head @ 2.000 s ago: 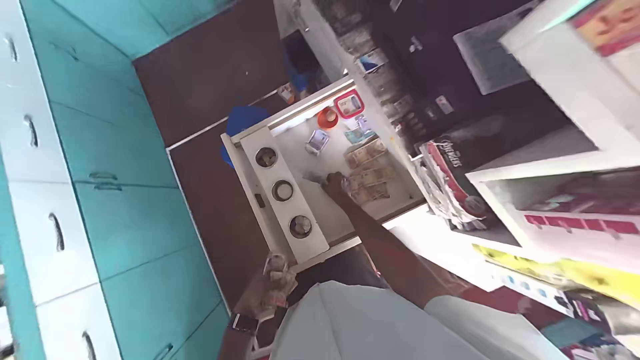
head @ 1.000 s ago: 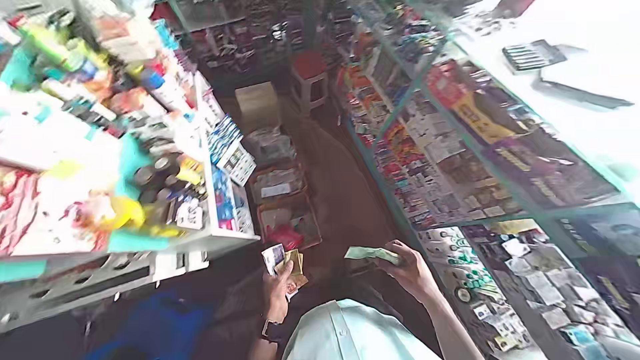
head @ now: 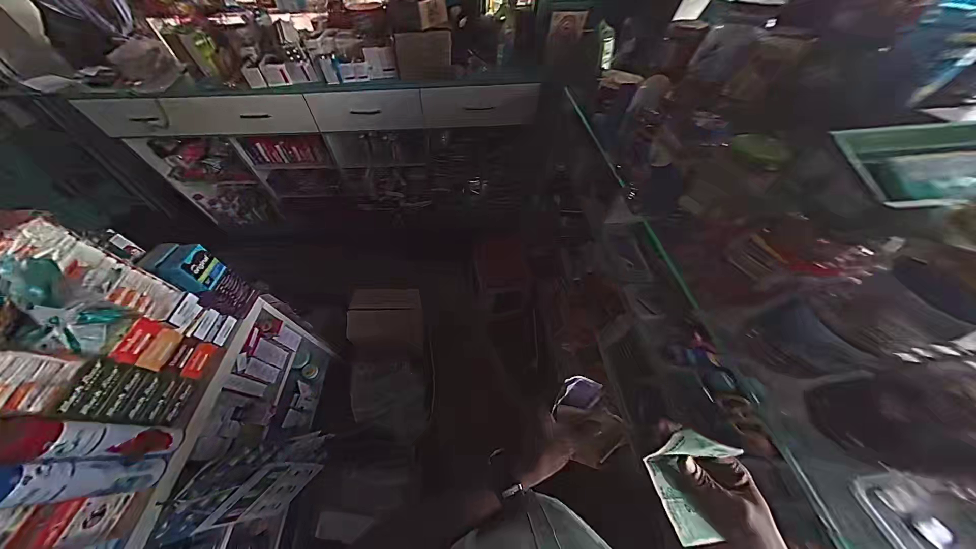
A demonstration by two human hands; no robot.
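Observation:
My right hand [head: 724, 496] grips a green banknote [head: 682, 484] at the lower right, near the edge of the glass counter. Left of it, my left hand [head: 560, 438] holds several banknotes: a purple one [head: 581, 393] at the top and brownish ones [head: 598, 436] beside it. A dark band is on the left wrist. The fingers of my left hand are dim and partly hidden by the notes.
A glass counter [head: 671, 263] runs along the right. Shelves of boxed goods [head: 130, 396] stand at the left. A cardboard box [head: 383, 316] and a dim reddish stool [head: 503, 267] are on the floor ahead. White drawers [head: 366, 110] line the back.
Two seconds ago my right hand was in an open drawer with banknotes; since one second ago both hands have held notes. The view has swung widely.

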